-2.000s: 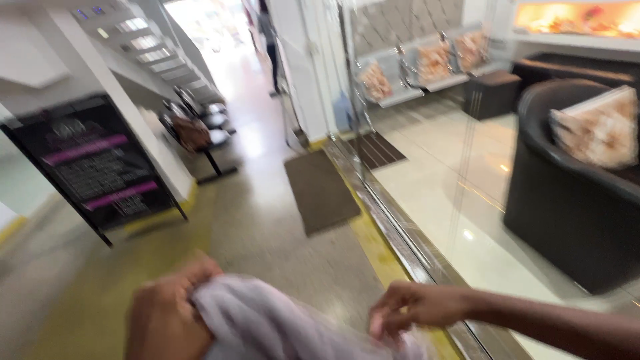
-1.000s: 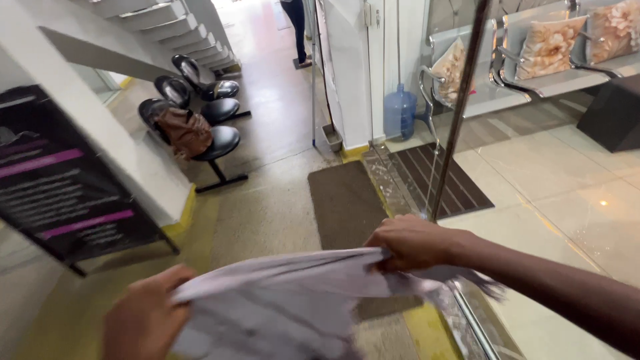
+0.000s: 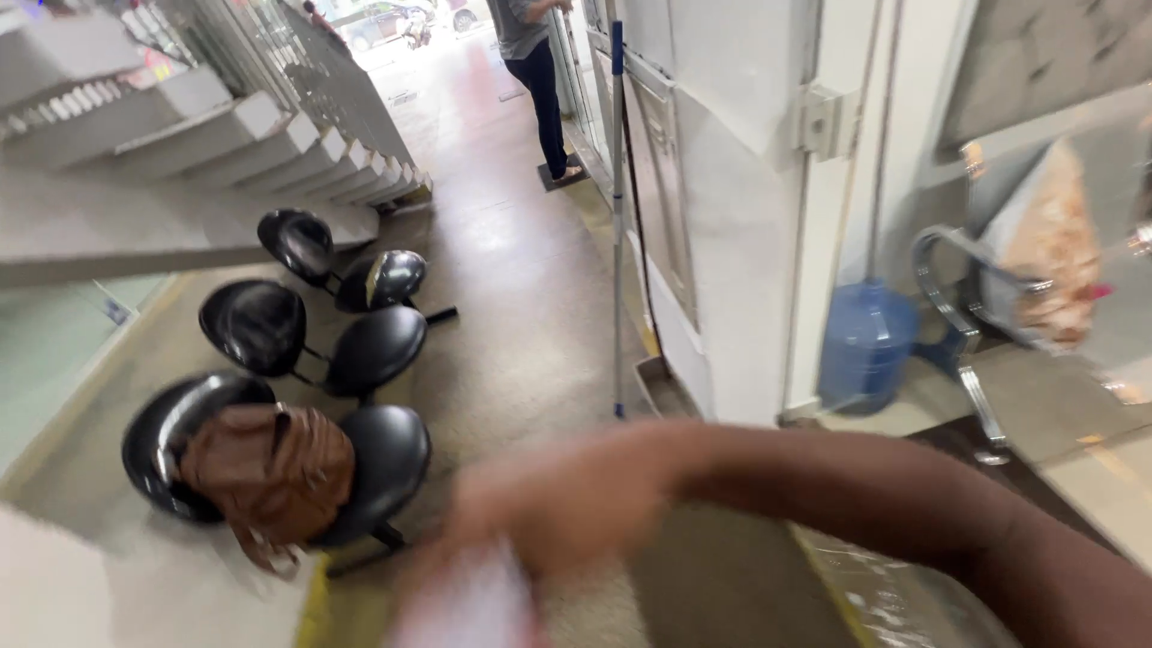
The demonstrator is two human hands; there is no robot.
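My right hand [image 3: 562,504], heavily blurred, reaches in from the right across the lower middle, closed around a pale grey-lilac cloth [image 3: 486,598]. The cloth hangs below the fingers and runs out of the bottom edge. A skin-toned blur at the cloth's left side may be part of my left hand, but its shape and grip cannot be made out. Left of the hands, a brown leather bag [image 3: 270,459] rests on a black seat [image 3: 387,463] of a row of joined chairs.
A blue-topped pole [image 3: 618,225] stands by the white wall near a dustpan [image 3: 661,387]. A blue water jug [image 3: 868,346] is beside a metal bench [image 3: 967,337] with a cushion [image 3: 1048,252]. Floor mats lie below. A person [image 3: 538,85] stands on a far mat; stairs [image 3: 243,144] rise left.
My two hands held the cloth stretched between them a second ago; now my right hand is farther left and the cloth hangs bunched. The view has moved toward the chairs.
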